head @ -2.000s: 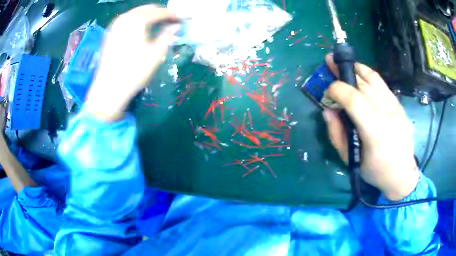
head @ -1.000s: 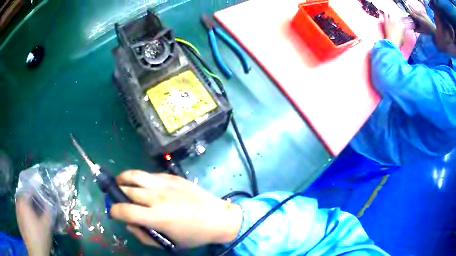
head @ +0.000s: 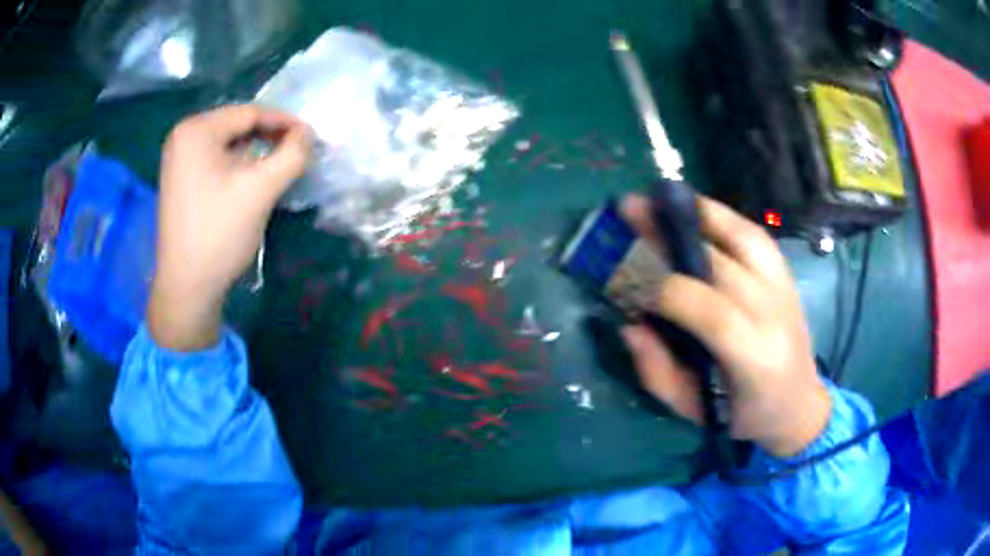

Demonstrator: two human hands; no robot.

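Observation:
My right hand [head: 738, 315] grips a black soldering iron [head: 681, 217], its metal tip pointing up and away. The same hand is also on a small blue block with a pale band [head: 600, 252]. My left hand [head: 223, 201] is raised beside a crumpled clear plastic bag [head: 364, 119], thumb and forefinger together; I cannot tell if something tiny is between them. Small white parts [head: 402, 223] lie at the bag's lower edge. Short red lead wires [head: 467, 375] lie loose on the dark green surface between my hands, blurred.
A black soldering station [head: 760, 119] with a yellow sponge [head: 858, 139] and red light stands at the upper right, its cords running down. A pink board [head: 955, 217] lies at the right edge. A blue bin [head: 103, 255] is at the left. Another clear bag [head: 163, 49] is at the upper left.
The view swung right toward the station, then back over the wires. My left hand was at the bag one second ago and is now raised at its left side. The iron stays in my right hand.

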